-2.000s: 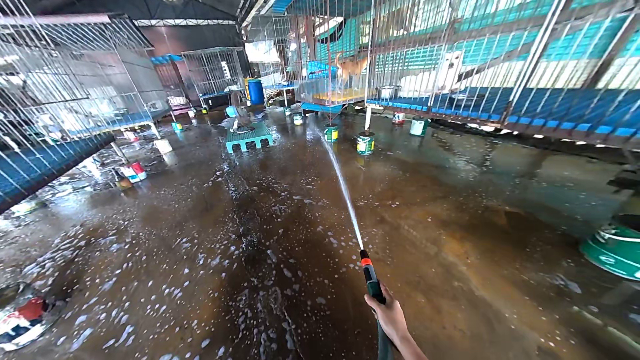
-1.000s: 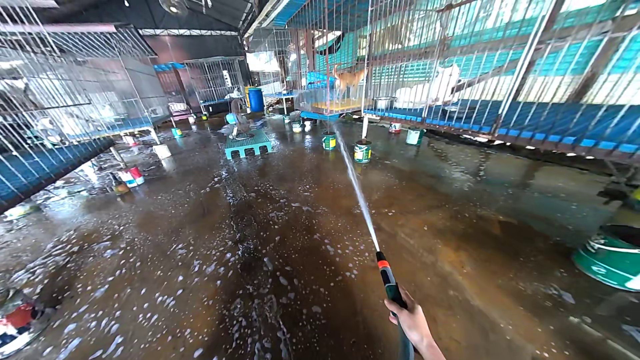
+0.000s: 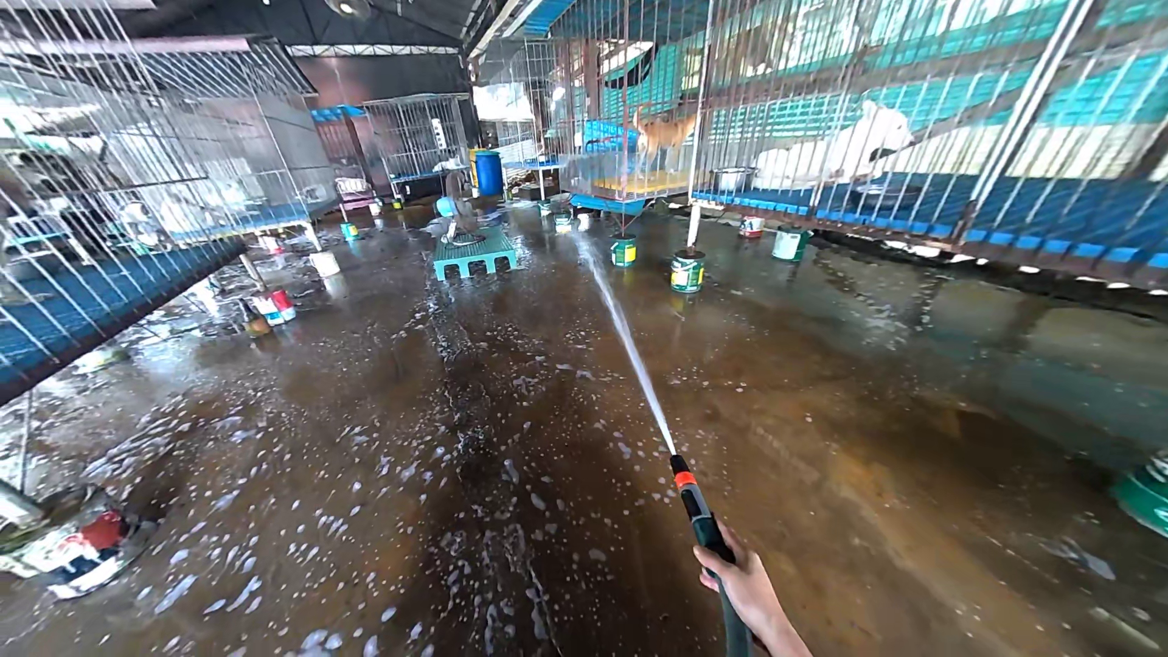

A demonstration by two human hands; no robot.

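My right hand [image 3: 744, 579], low and right of centre, is wrapped around a black hose nozzle [image 3: 701, 511] with an orange ring. From its tip a jet of water [image 3: 630, 342] shoots forward and slightly left over the wet concrete floor [image 3: 584, 438], where white suds are scattered. The dark hose [image 3: 735, 630] runs down from the grip past my wrist. The jet's far end passes left of a green paint can [image 3: 623, 251] under a cage leg. My left hand is out of view.
Raised wire cages line the left and right; the right one [image 3: 1049, 214] holds a white dog [image 3: 835, 153], with a tan dog [image 3: 663, 132] farther back. Ahead stands a green plastic platform [image 3: 476, 253]. Cans support cage legs, and a blue barrel [image 3: 488, 173] stands behind.
The view has swung slightly between frames. The nozzle is still in my right hand, and water comes out of it in every frame.
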